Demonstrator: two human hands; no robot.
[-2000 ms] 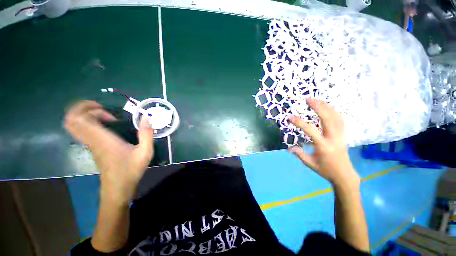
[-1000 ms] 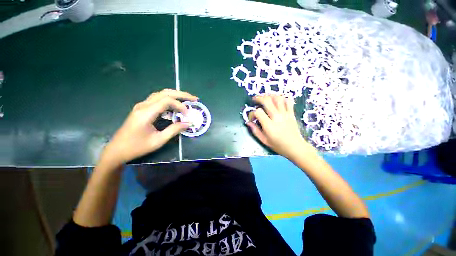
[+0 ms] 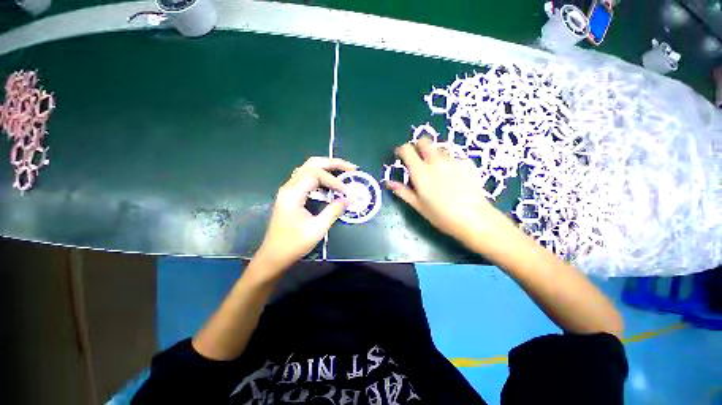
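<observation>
A white cylindrical housing (image 3: 360,198) stands on the dark green bench top, its round open end facing up. My left hand (image 3: 310,207) grips its left side, thumb and fingers at the rim. My right hand (image 3: 439,180) is just right of the housing, its fingertips at a single white bracket (image 3: 395,175); contact with it is partly hidden by the fingers. The pile of white brackets (image 3: 503,119) lies behind and right of my right hand, spilling from the clear plastic bag (image 3: 649,166).
Pink brackets (image 3: 28,119) lie at the bench's far left. Beyond the pale metal strip (image 3: 404,32) are white housings (image 3: 190,16) and a blue-faced piece (image 3: 599,21). A brown carton (image 3: 119,316) is below the bench at left.
Since the earliest frame, my left hand has taken hold of the housing and my right hand has come from the pile to a single bracket. The view has shifted left, showing the pink brackets.
</observation>
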